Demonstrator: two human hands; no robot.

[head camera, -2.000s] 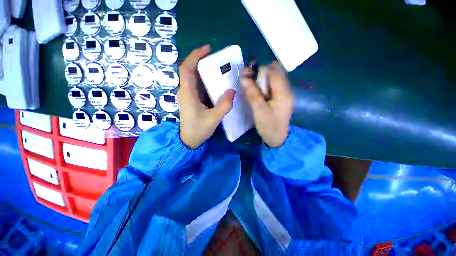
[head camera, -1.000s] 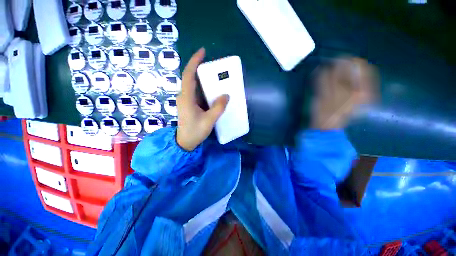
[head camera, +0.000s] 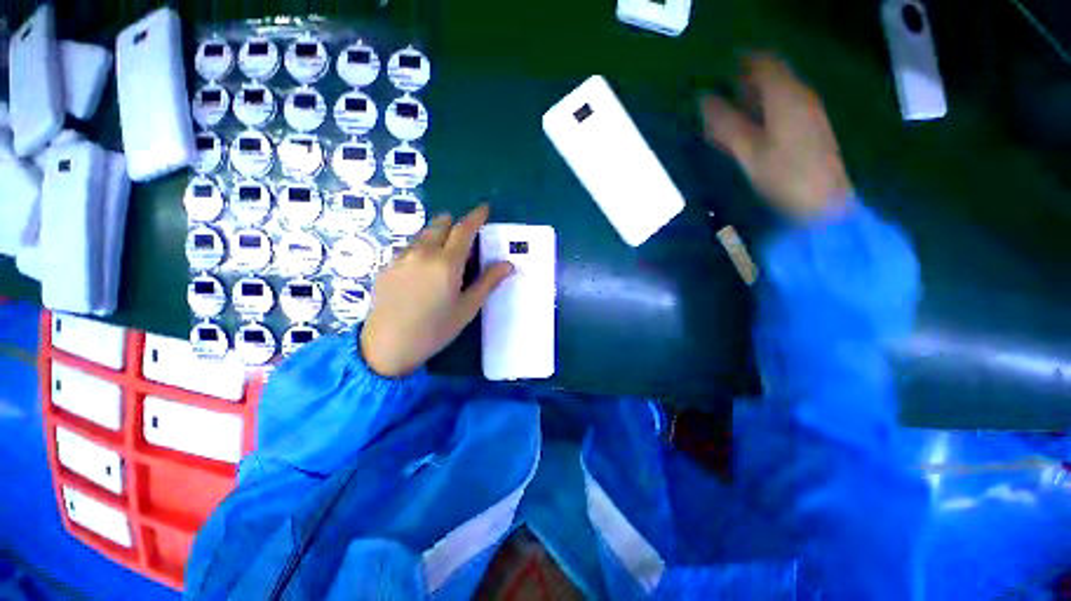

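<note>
A white housing (head camera: 519, 317) with a small dark window near its far end lies upright in front of me on the dark green bench. My left hand (head camera: 437, 282) rests at its left edge, thumb on its face near the window, fingers spread. My right hand (head camera: 781, 135) is over the bench at the right, slightly blurred, fingers apart, with nothing seen in it. A pale cream craft knife or scraper (head camera: 738, 254) lies just left of my right sleeve. Another white housing (head camera: 613, 161) lies tilted beyond the first one.
A sheet of round lenses (head camera: 302, 206) lies left of my left hand. White housings (head camera: 78, 229) are stacked at far left. A red divided rack (head camera: 161, 493) holds white units below the bench edge. More housings lie at the far side, one with a dark disc (head camera: 916, 65).
The housing has turned straighter and sits lower in view, my left hand still at it. My right hand has moved away from it to the right and forward. The cream tool now shows.
</note>
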